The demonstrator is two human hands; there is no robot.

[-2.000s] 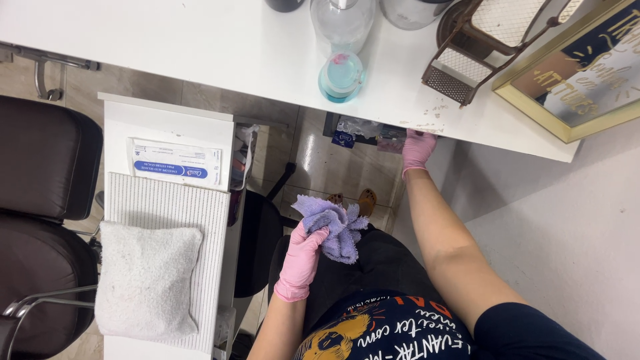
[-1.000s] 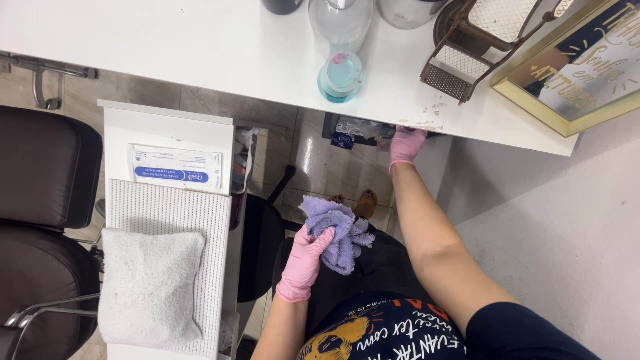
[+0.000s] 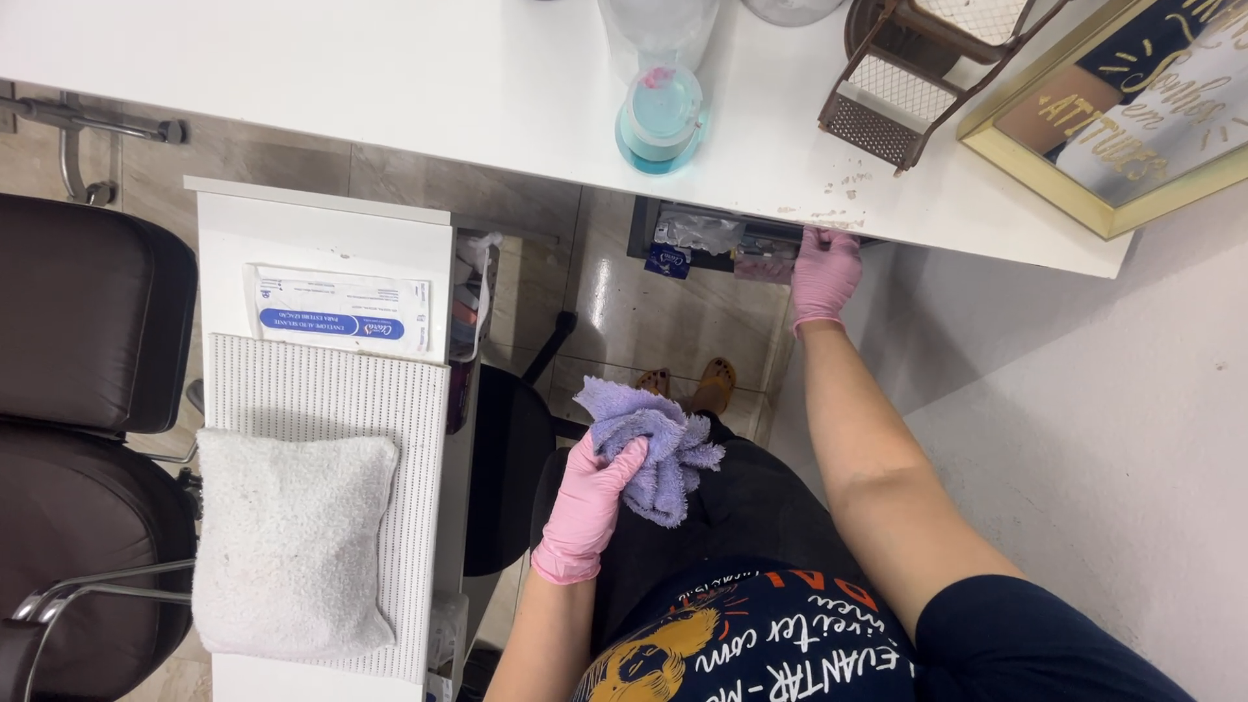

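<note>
My left hand point(image 3: 590, 502), in a pink glove, grips a crumpled purple terry cloth point(image 3: 651, 448) in front of my lap. My right hand point(image 3: 827, 273), also gloved in pink, reaches to the underside of the white table's front edge; its fingertips are partly hidden there, and what they hold I cannot tell. Just left of it, a dark tray or shelf point(image 3: 639, 234) below the tabletop bears plastic-wrapped items point(image 3: 702, 231) and a small blue packet point(image 3: 667, 260).
On the white table point(image 3: 390, 88) stand a bottle with blue liquid point(image 3: 661, 122), a brown metal stand point(image 3: 882, 117) and a gold-framed sign point(image 3: 1053, 190). At left, a white cabinet point(image 3: 322, 219) carries a sterilization pouch point(image 3: 341, 307), a ribbed mat point(image 3: 414, 439) and a white towelling cushion point(image 3: 292, 541), beside brown chairs point(image 3: 78, 312).
</note>
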